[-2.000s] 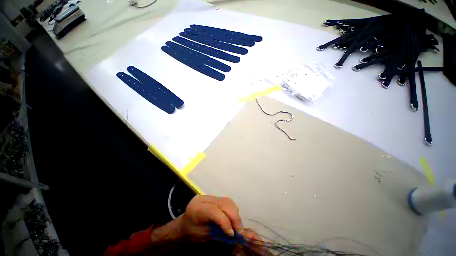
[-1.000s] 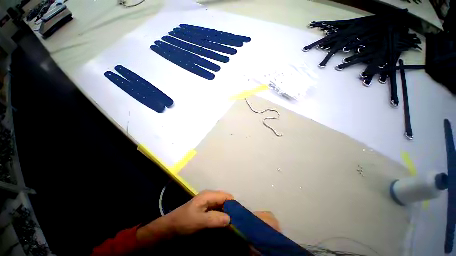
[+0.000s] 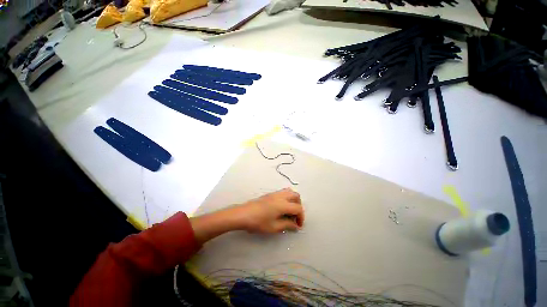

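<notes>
My left hand [image 3: 273, 213], in a red sleeve, is over the beige board with its fingers curled downward. Its fingertips are near the board surface, and whether they hold anything cannot be told. A navy strap piece [image 3: 255, 295] shows at the bottom edge, partly cut off, below many fine dark threads or hairs [image 3: 300, 286]. Tiny pale beads [image 3: 289, 247] lie on the board just below my hand. A wavy greyish string [image 3: 280, 157] lies above it. My right hand is not in view.
Navy strap pieces lie in a group [image 3: 204, 90], as a pair [image 3: 133, 144] and singly at right [image 3: 520, 216]. A white thread cone [image 3: 471, 234] stands right of the board [image 3: 360, 210]. Dark straps [image 3: 390, 66] and crinkled clear plastic [image 3: 298, 127] lie beyond.
My left hand has let go of the navy strap piece and moved up and right over the board. The strap is lower, mostly out of view. The view has shifted, showing more beyond.
</notes>
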